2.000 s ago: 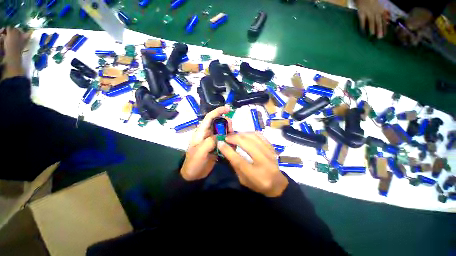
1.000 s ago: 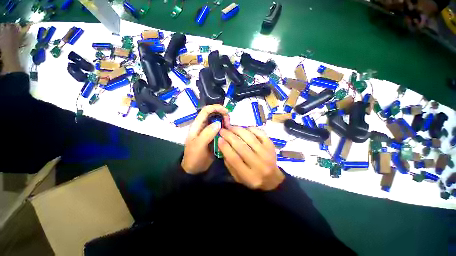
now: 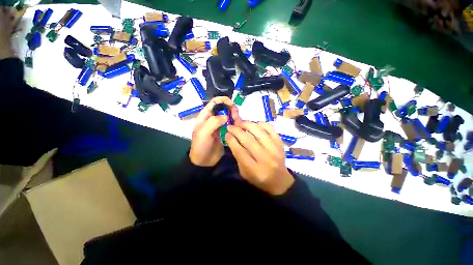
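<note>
My left hand (image 3: 206,138) holds a black plastic housing (image 3: 222,107) upright in front of me, its open end facing up. A blue battery cell (image 3: 224,115) shows inside the opening. My right hand (image 3: 261,155) is closed against the housing, its fingertips at a green circuit board (image 3: 224,135) that hangs beside the opening between the two hands. The fingers hide most of the housing and the wires.
Loose black housings (image 3: 158,54), blue cells with tan pads and green boards lie along a white sheet (image 3: 111,111). Beyond is a green conveyor belt (image 3: 352,33). An open carton (image 3: 80,204) stands lower left. Another person's hand (image 3: 7,26) shows at the upper left edge.
The view has shifted, so the sheet and parts sit higher in the picture. Both hands stay together on the housing; the circuit board has shifted slightly and shows less of its length than one second ago.
</note>
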